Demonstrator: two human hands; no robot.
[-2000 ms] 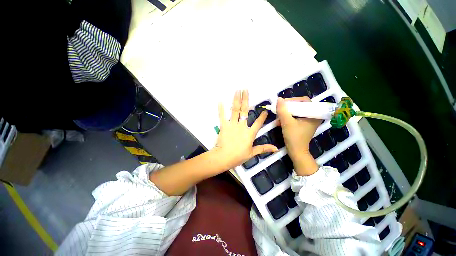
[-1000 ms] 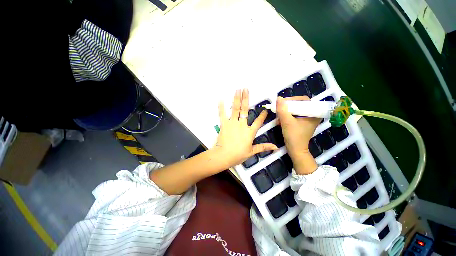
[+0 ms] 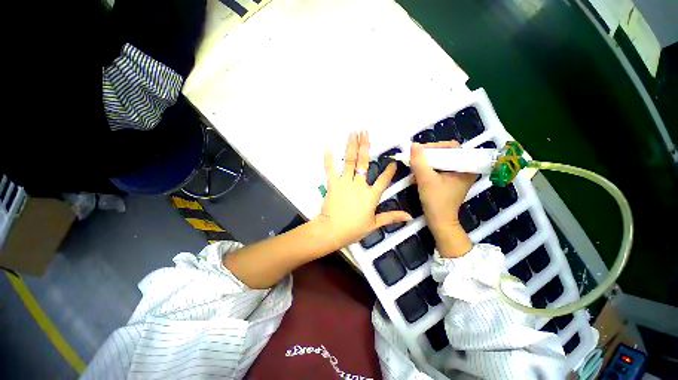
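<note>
A white tray [image 3: 378, 272] lies askew on the bench with rows of glossy black housings [image 3: 470, 123] in its pockets. My right hand [image 3: 444, 194] holds a white dispensing syringe [image 3: 457, 160] like a pen. Its narrow tip points left at a black housing [image 3: 391, 157] in the top-left part of the tray. A green and orange cap [image 3: 508, 165] sits at the syringe's rear, with a yellowish air hose [image 3: 628, 223] looping from it. My left hand [image 3: 352, 194] lies flat with fingers spread over the tray's left edge and the bench, holding nothing. My hands and right sleeve hide some housings.
The cream-white bench top [image 3: 320, 74] extends beyond the tray, beside a dark green surface [image 3: 535, 89]. A small green strip [image 3: 323, 191] lies left of my left hand. A blue box [image 3: 623, 365] with a red light is at bottom right. A person in dark clothing [image 3: 52, 96] is at left.
My hands and the syringe stay in almost the same place. The person at left has shifted slightly.
</note>
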